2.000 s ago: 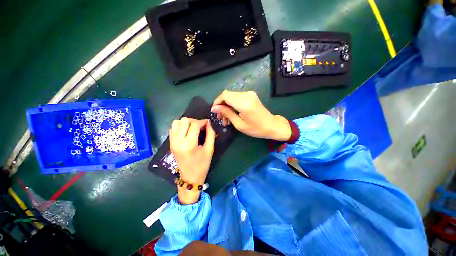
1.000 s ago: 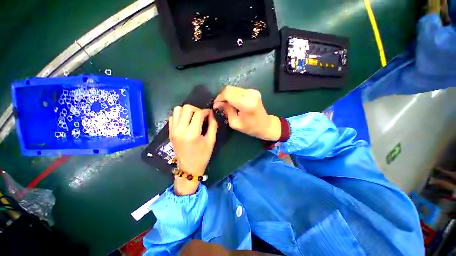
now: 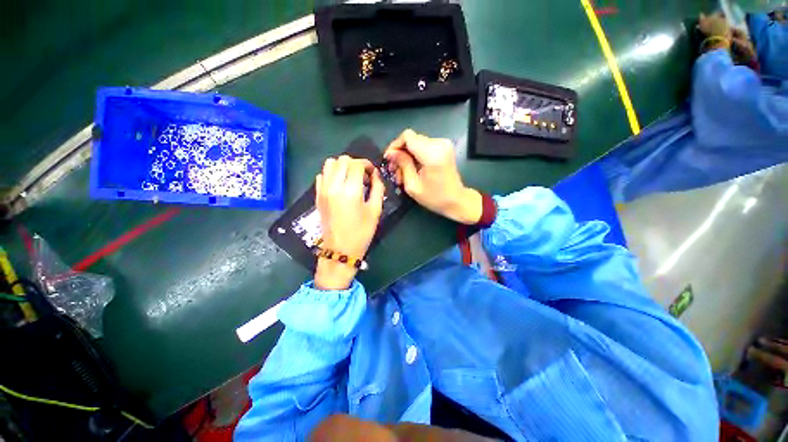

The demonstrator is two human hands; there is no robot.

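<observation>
A phone mid-frame with silvery patches lies in a black fixture, tilted on the green bench in front of me. My left hand lies over its middle, fingers bent and fingertips near the upper end. My right hand is at the upper end, thumb and forefinger close together on or just above the unit. The fingers hide the spot between them, and I cannot tell whether either hand pinches a small part.
A blue bin of white ring-like parts is at left. A black tray with gold parts is at the top. Another fixture with a unit is right of it. A clear bag lies at lower left. Another person's hands show at upper right.
The view has shifted, so the bin, tray and fixtures sit elsewhere in the picture. Both hands stay at the upper end of the unit, with only small finger changes.
</observation>
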